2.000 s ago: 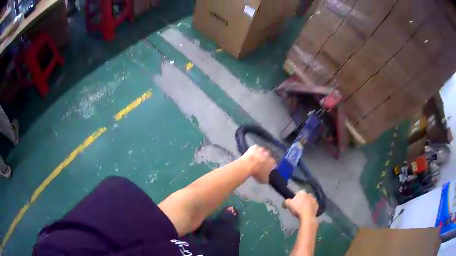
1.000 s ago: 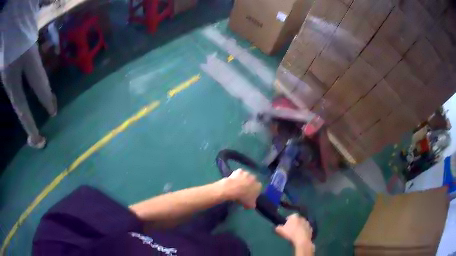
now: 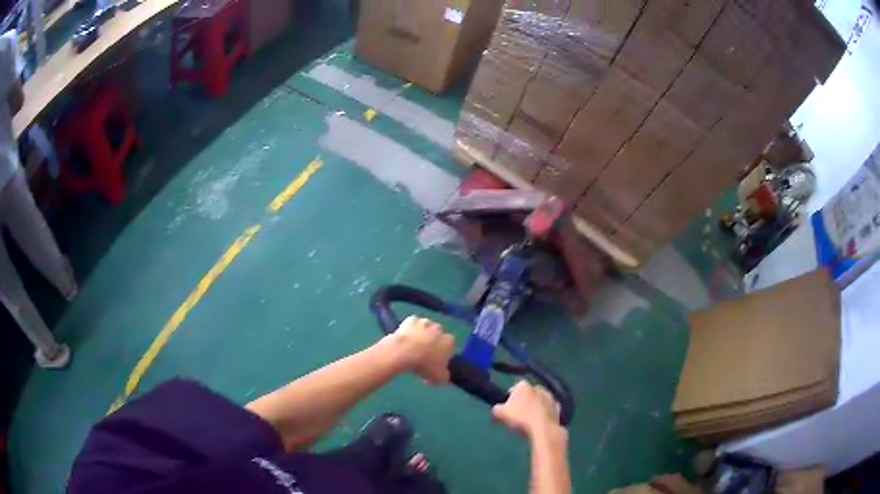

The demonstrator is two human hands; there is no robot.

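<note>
My left hand (image 3: 423, 347) and my right hand (image 3: 529, 407) are closed on the near bar of the black loop handle (image 3: 475, 378). A blue tiller arm (image 3: 494, 314) runs from the loop to the worn red pallet truck (image 3: 502, 200). The truck is under a pale wooden pallet edge (image 3: 603, 241), partly hidden by the load. A tall block of stacked brown cartons (image 3: 618, 116) in shiny clear wrap stands on it and runs out of the top of the picture.
A loose large carton (image 3: 415, 43) stands left of the load. Red stools (image 3: 101, 145) and a bench (image 3: 72, 68) are at upper left, with a person's legs (image 3: 37, 251) at the left edge. Flattened cardboard (image 3: 757, 352) leans by the right wall. Mixed items (image 3: 767, 203) lie beyond.
The load and truck appear further left in the view. The flattened cardboard shows more fully at right. Both hands have stayed on the handle. The person's legs came into view at left.
</note>
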